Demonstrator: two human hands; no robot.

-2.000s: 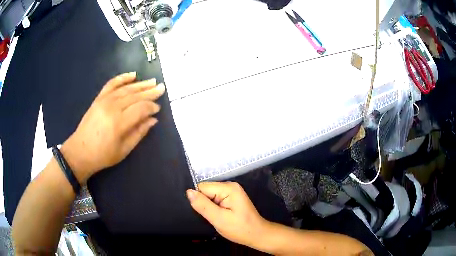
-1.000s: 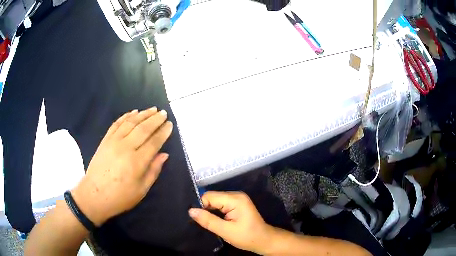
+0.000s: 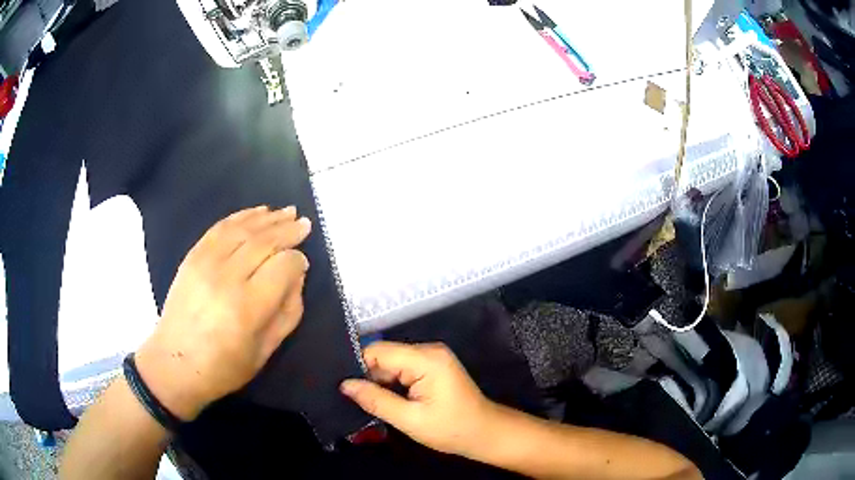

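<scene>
A large black fabric panel [image 3: 202, 155] lies over the left of the white table and hangs over its front edge. Its right edge runs from the presser foot [image 3: 273, 82] down to my right hand. The foot sits on the fabric under the sewing machine head [image 3: 248, 28]. My left hand [image 3: 239, 305] lies on the panel with its fingers bent; whether it grips the cloth I cannot tell. My right hand [image 3: 422, 389] pinches the panel's right edge between thumb and fingers, just past the table's front edge.
Pink and blue thread snips [image 3: 561, 47] lie on the white table [image 3: 450, 178]. Red-handled scissors [image 3: 780, 114] and a clear plastic bag [image 3: 736, 225] hang at the right, with a white cord. Grey-white curved pieces [image 3: 741, 384] and speckled fabric [image 3: 553, 347] are heaped at lower right.
My left hand has moved down the panel from near the presser foot. My right hand has shifted slightly down along the edge. A white opening now shows between the fabric parts at left.
</scene>
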